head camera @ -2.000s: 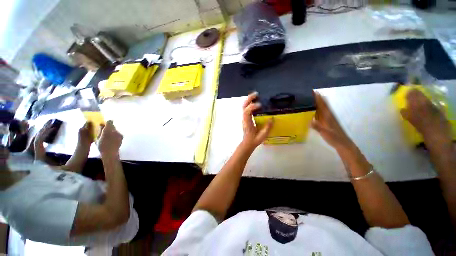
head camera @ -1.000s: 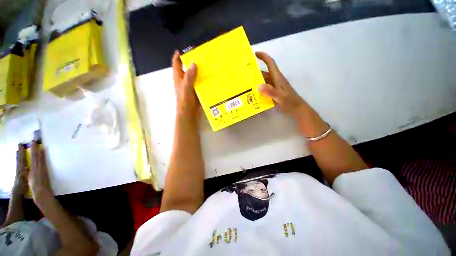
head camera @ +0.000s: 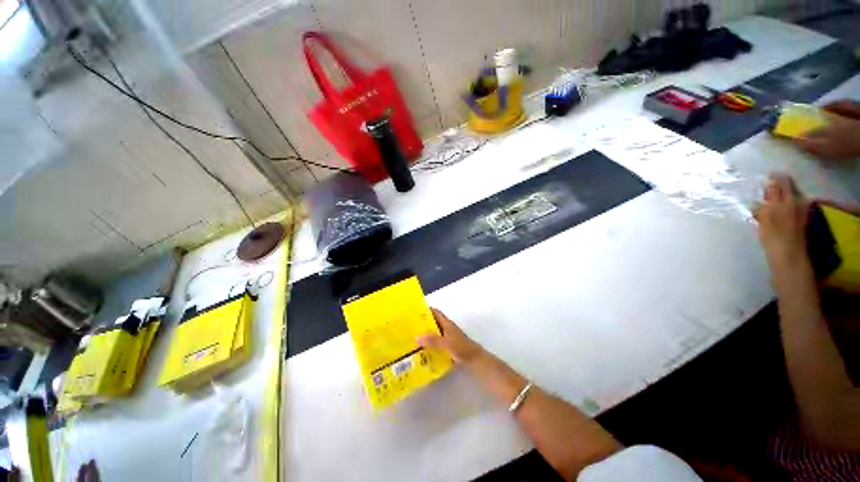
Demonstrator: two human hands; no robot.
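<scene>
A yellow retail box [head camera: 388, 344] with a black top band stands in front of me over the white table, its printed back with a small barcode facing me. Its black top overlaps the black mat strip. My right hand [head camera: 451, 341] holds the box by its right edge, thumb on the printed face; a bracelet is on that wrist. My left hand is not in view.
Yellow box piles [head camera: 209, 341] lie on the left bench, past the yellow edge tape [head camera: 275, 395]. A wrapped dark roll [head camera: 347, 221], black flask [head camera: 389, 155] and red tote bag [head camera: 338, 118] are behind. Clear plastic [head camera: 674, 168] lies right. Other people's hands [head camera: 785, 221] hold boxes.
The view has swung up and right, so the wall and far bench show. The box now sits lower left in view. My left hand, on the box's left side before, is out of view.
</scene>
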